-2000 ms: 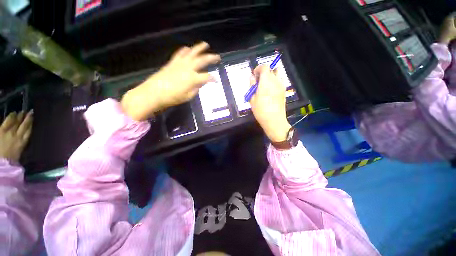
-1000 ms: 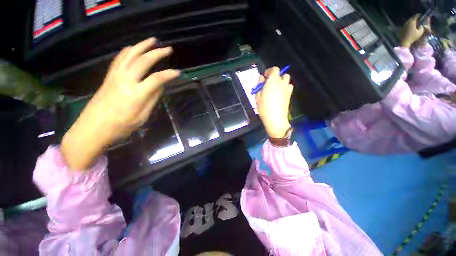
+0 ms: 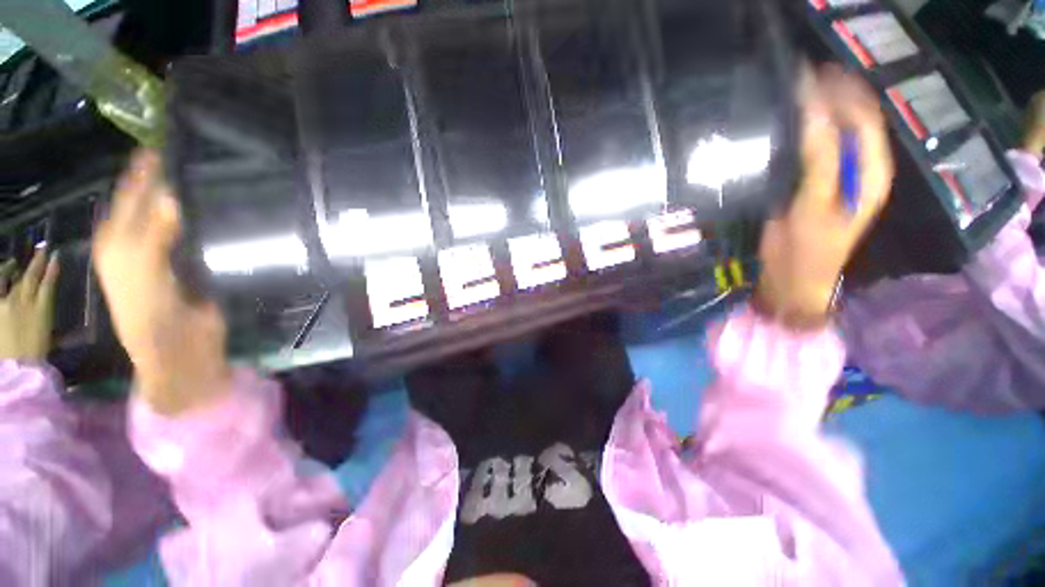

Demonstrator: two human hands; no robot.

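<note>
A black phone tray (image 3: 539,138) is held up between my two hands, above the bench. Its several side-by-side slots hold phones with dark, shiny screens that reflect bright light. My left hand (image 3: 155,287) grips the tray's left end. My right hand (image 3: 827,195) grips the right end, with the blue stylus (image 3: 849,170) also in that hand. Below the raised tray, a row of phones (image 3: 536,261) with white lit screens shows in another tray; their upper parts are hidden. The hands and the held tray are blurred.
Stacked trays with white and red screens (image 3: 928,106) stand at the right, and more phones (image 3: 267,18) lie at the back. A translucent yellow-green item (image 3: 128,98) is at the upper left. Neighbouring workers' sleeves (image 3: 34,424) show at both sides. Yellow tape (image 3: 729,274) marks the bench edge.
A tray is now raised between both hands, close to the camera. My left hand has moved from over the tray to its left end, my right hand to its right end. White-screened phones now show beneath.
</note>
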